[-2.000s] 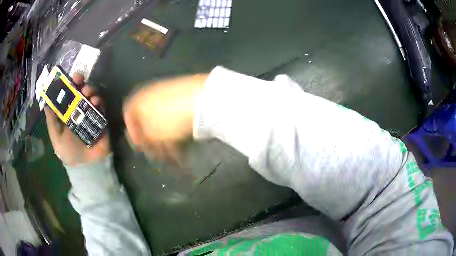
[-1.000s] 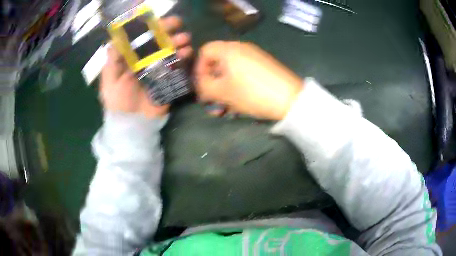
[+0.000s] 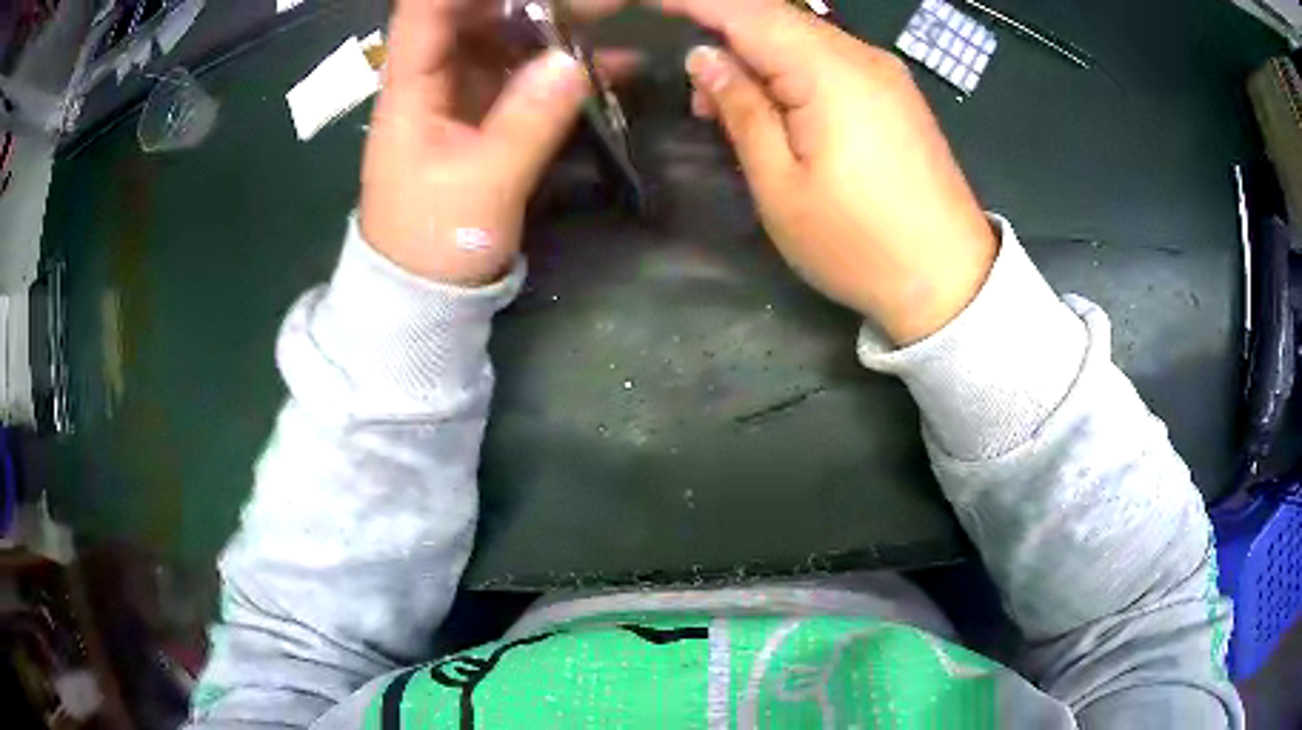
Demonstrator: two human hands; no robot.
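The phone (image 3: 604, 117) is seen edge-on near the top of the view, tilted, as a thin dark and silver shape. My left hand (image 3: 464, 150) holds it, thumb against its near side; the fingers are blurred and partly cut off by the top edge. My right hand (image 3: 843, 157) is to the right of the phone, thumb and fingers apart, with its fingertips near the top edge. No thing shows in it. The phone's screen and keys are not visible from this angle.
A pale keypad mat (image 3: 947, 44) lies at the upper right, with a thin pale rod (image 3: 1031, 34) beyond it. A white part (image 3: 334, 89) and a clear cup (image 3: 177, 111) are at the upper left. A long dark tool (image 3: 1268, 328) and blue basket (image 3: 1269, 578) are at the right.
The view has shifted. My left hand has turned the phone from face-up to edge-on, and both hands are now higher in the picture. My right hand has opened and moved right.
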